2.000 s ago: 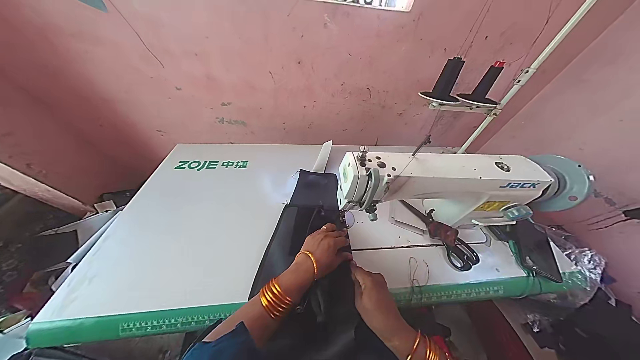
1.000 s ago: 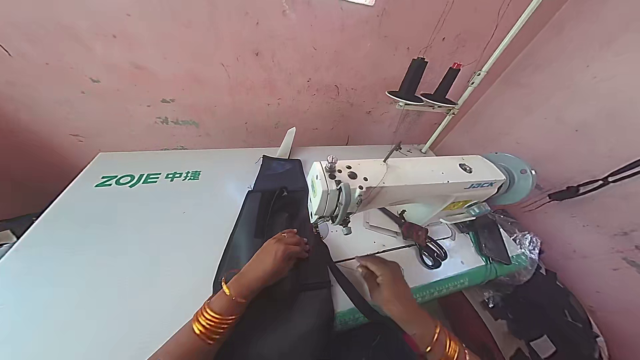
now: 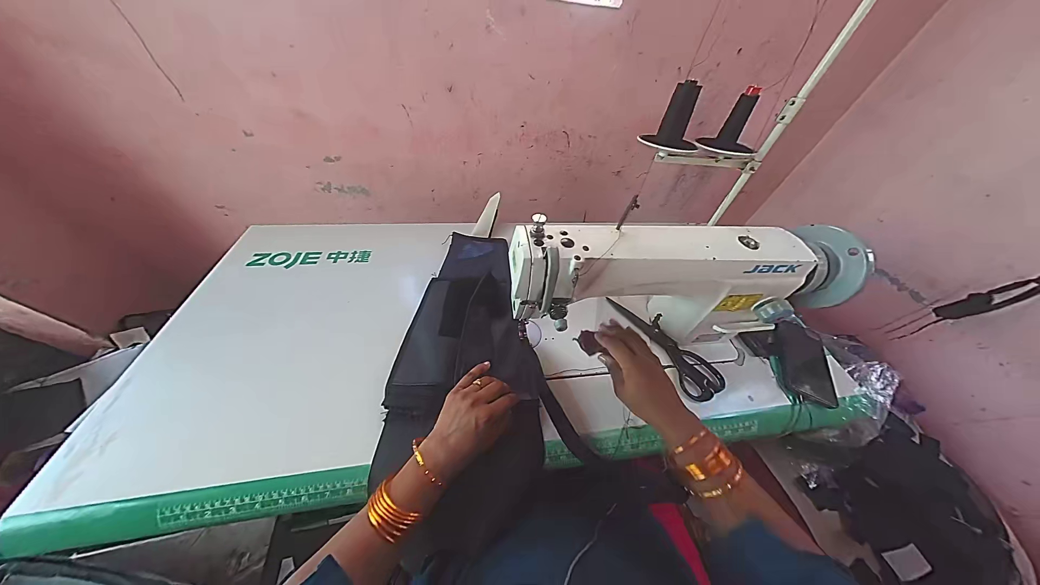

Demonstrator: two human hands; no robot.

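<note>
Dark fabric (image 3: 439,357) lies lengthwise left of the needle of the white Jack sewing machine (image 3: 674,268) and hangs over the front edge. My left hand (image 3: 475,414) rests on it, fingers slightly bent, not seen to grip it. A dark strap (image 3: 561,414) runs along the fabric's right side. My right hand (image 3: 638,370) is over the machine bed, with a small dark piece (image 3: 589,342) at its fingertips; the thumb is partly hidden. Black-handled scissors (image 3: 691,366) lie just right of that hand.
Two black thread cones (image 3: 678,114) stand on a rack behind the machine. A dark flat object (image 3: 804,366) and clear plastic (image 3: 877,378) are at the right end of the white table (image 3: 284,349). Dark cloth pieces (image 3: 918,487) lie at the lower right.
My right hand has moved from the fabric's right edge onto the machine bed near the scissors. The small dark piece, earlier on the scissors, is now at its fingertips. The view has shifted.
</note>
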